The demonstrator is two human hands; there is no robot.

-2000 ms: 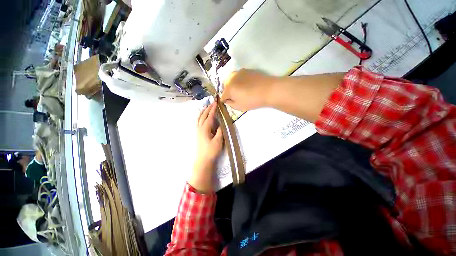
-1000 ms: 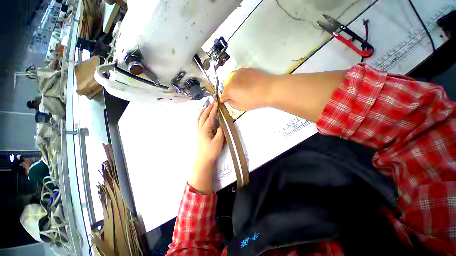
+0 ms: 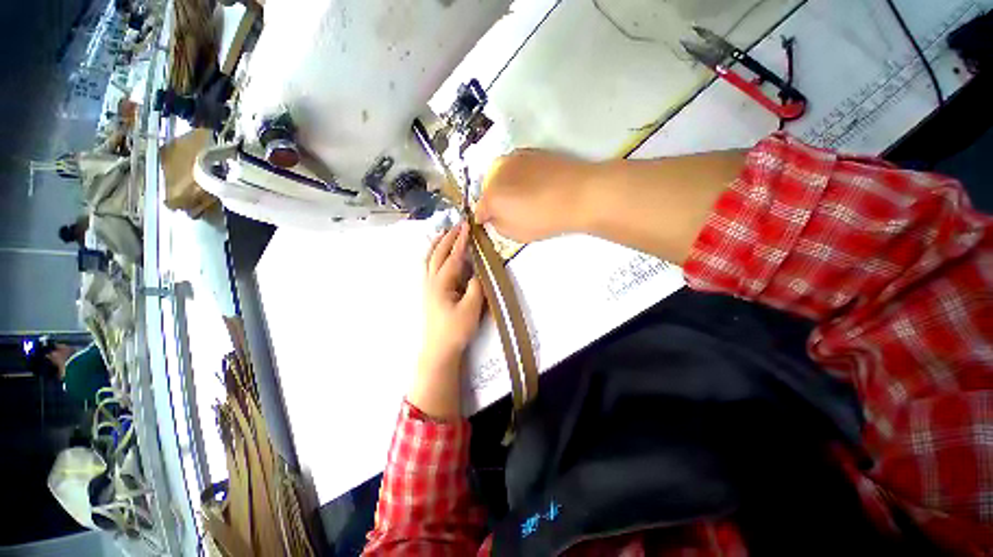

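Note:
A narrow brown strap [image 3: 504, 310] with a pale line along it runs from the presser foot area [image 3: 466, 196] over the white tabletop toward the dark apron. My left hand [image 3: 450, 294] lies flat on the table beside the strap, its fingertips at the strap's edge near the needle. My right hand [image 3: 530, 196] is curled, with its fingertips on the strap at the presser foot. The needle itself is too small to make out. The white sewing machine [image 3: 348, 76] stands over the work.
Red-handled thread snips [image 3: 762, 89] lie on the right, near a printed ruler scale [image 3: 871, 109] and a black cable [image 3: 920, 49]. A bundle of brown strips [image 3: 253, 468] lies left of the table. Beige fabric goods [image 3: 109, 207] and a partly seen person [image 3: 82, 370] are farther left.
The strap's lower part has shifted slightly, and a loose end now shows by the apron. Both hands stay at nearly the same place by the presser foot. The view has shifted a little.

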